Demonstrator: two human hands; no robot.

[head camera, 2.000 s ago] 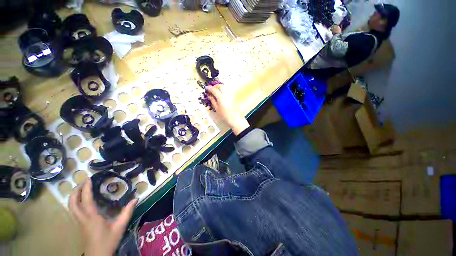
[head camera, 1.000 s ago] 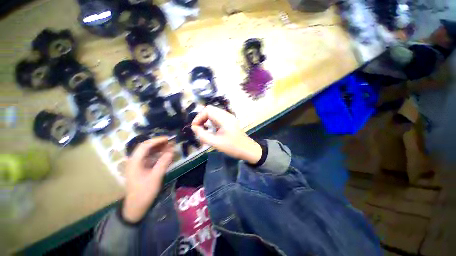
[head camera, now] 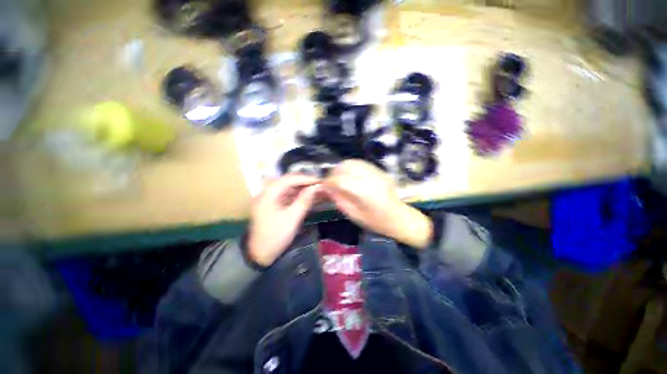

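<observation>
The view is blurred. My left hand [head camera: 279, 217] and my right hand [head camera: 369, 201] meet at the bench's front edge, fingertips together. Whether they hold a small part cannot be told. A black housing [head camera: 298, 158] lies just behind my fingers, partly hidden by them. Small black parts [head camera: 342, 126] are piled behind it on the white perforated tray [head camera: 281, 139]. Two more housings stand at the tray's right side, one of them shiny [head camera: 414, 98]. The magenta heap of tiny fasteners [head camera: 496, 128] lies right of the tray, with a dark housing [head camera: 510, 75] behind it.
More black housings [head camera: 191, 95] stand at the back and left. A yellow-green bottle [head camera: 121, 126] lies at left beside whitish wrapping [head camera: 91, 162]. A blue bin [head camera: 596, 223] is below the bench edge at right, and another blue shape [head camera: 99, 299] is below left.
The view has turned, so the bench edge runs nearly level. My right hand has left the magenta heap and come to my left hand. My left hand has moved off the housing at the tray's front.
</observation>
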